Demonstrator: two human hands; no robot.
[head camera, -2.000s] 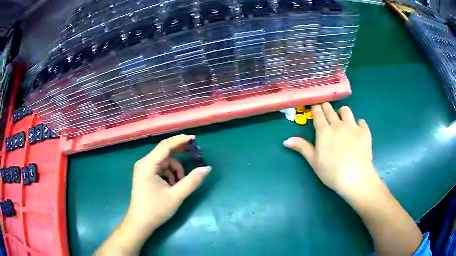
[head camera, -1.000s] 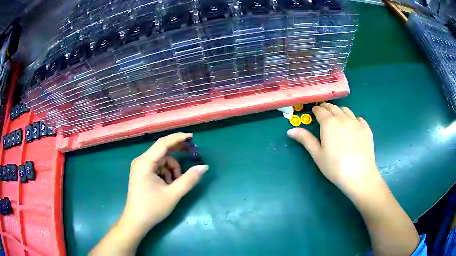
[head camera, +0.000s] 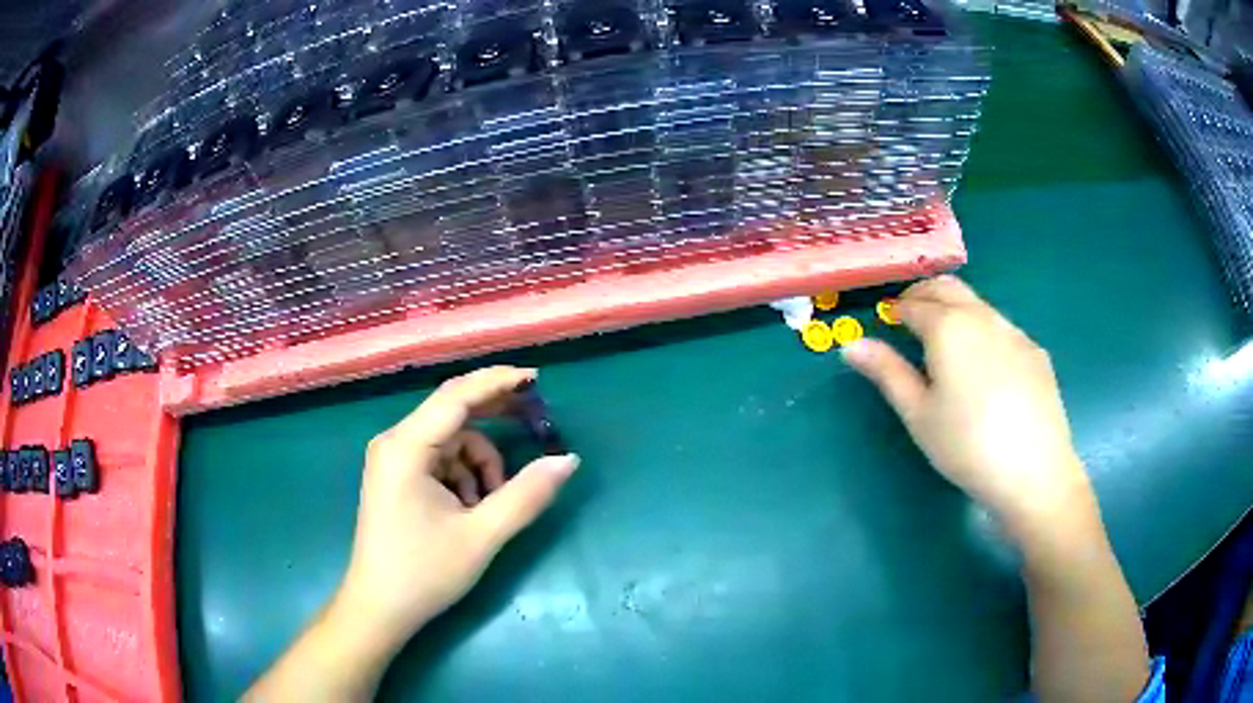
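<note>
My left hand (head camera: 447, 501) holds a small black device unit (head camera: 539, 419) upright by its ends, between thumb and forefinger, above the green bench. My right hand (head camera: 989, 398) is at the right end of the red support bar. Its forefinger tip touches a yellow disc (head camera: 889, 313), while the thumb tip is apart from it. Several more yellow discs (head camera: 848, 331) lie left of the fingertips, with a white piece (head camera: 796, 313) beside them. Detail of the black unit is blurred.
A tall stack of clear trays (head camera: 550, 179) with black parts stands behind my hands on the red support bar (head camera: 591, 302). A red tray (head camera: 110, 549) with black units is at the left. Another clear tray stack (head camera: 1202, 151) is at the far right.
My right hand has drawn back rightward, and its forefinger and thumb have come nearer each other. One yellow disc now shows at the forefinger tip. My left hand keeps its hold on the unit.
</note>
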